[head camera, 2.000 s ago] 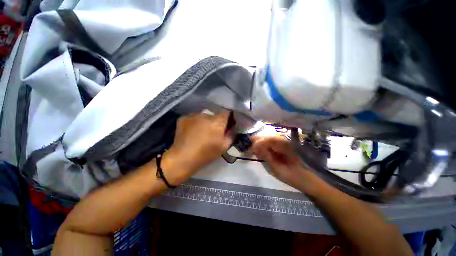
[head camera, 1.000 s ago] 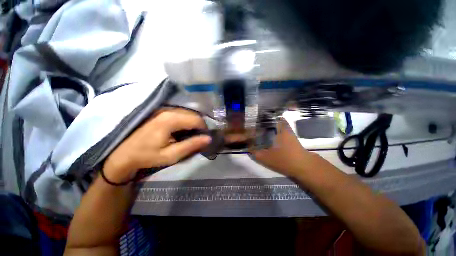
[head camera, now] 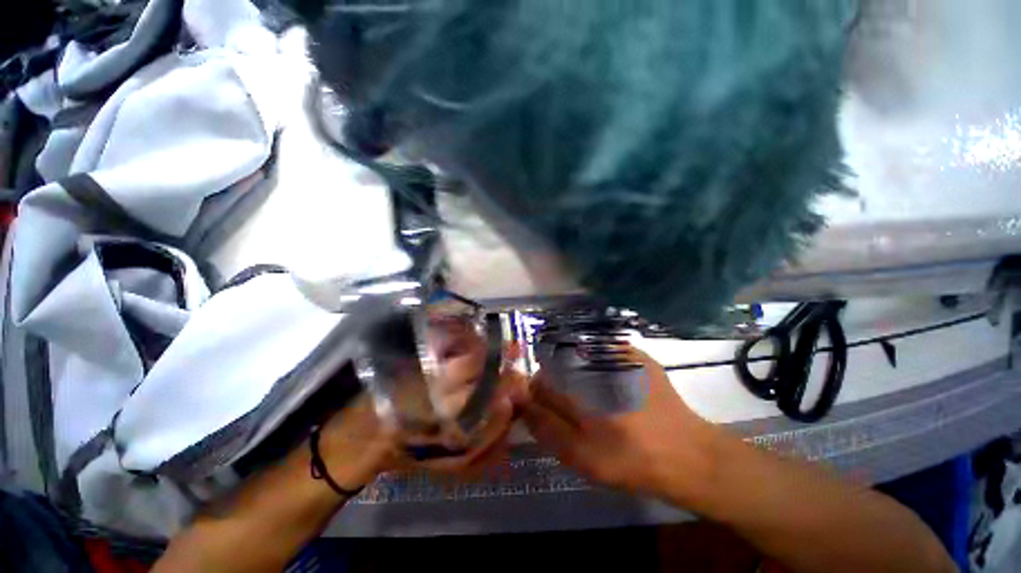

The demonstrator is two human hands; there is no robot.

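Observation:
The garment (head camera: pixel 224 369), whitish with dark grey bands, lies bunched on the left, its near edge running toward my left hand. My left hand (head camera: pixel 448 392) is at the front centre, partly hidden behind blurred shiny machine parts (head camera: pixel 420 358); what its fingers hold cannot be made out. My right hand (head camera: pixel 605 420) is just right of it, fingertips close to my left hand, partly covered by blurred metal parts. The sewing machine head (head camera: pixel 493 241) is mostly hidden by a teal fluffy cover (head camera: pixel 627 134).
Black scissors (head camera: pixel 823 364) lie on the white table right of my right hand. A grey front edge with a ruler scale (head camera: pixel 537 479) runs below my hands. A blue object (head camera: pixel 935 504) shows below the table at the right.
The view has shifted over the machine, so the teal cover now fills the upper middle. My hands have come closer together, and my left hand has moved right, away from the garment's edge.

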